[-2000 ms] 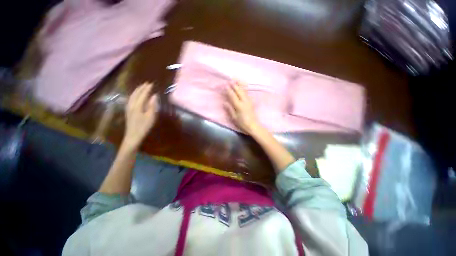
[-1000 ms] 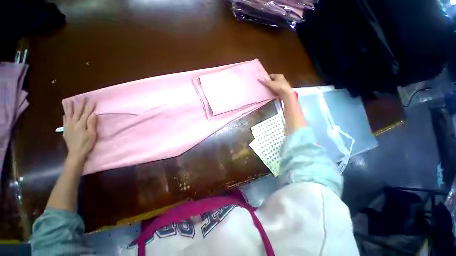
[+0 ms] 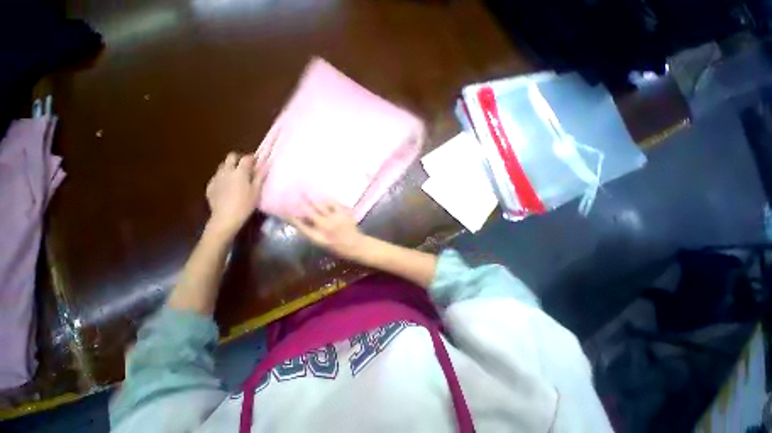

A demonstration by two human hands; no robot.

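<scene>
The pale pink trousers [image 3: 339, 139] lie folded into a compact block on the shiny brown table, with a rounded fold at the right end. My left hand [image 3: 231, 193] is at the block's left edge, its fingertips touching the cloth; whether it grips the edge is hard to tell. My right hand [image 3: 330, 228] lies at the near edge with its fingers spread on the cloth.
A stack of clear polybags [image 3: 563, 139] with a red band and white tie lies at the right. Pale label sheets [image 3: 464, 182] lie beside it. Loose pink trousers [image 3: 25, 245] are at the left. Dark garments [image 3: 584, 34] lie at the far right. The table edge [image 3: 279, 311] has yellow tape.
The long pink trousers are now folded into a shorter block. My left hand has moved right and my right hand has moved left to the near edge.
</scene>
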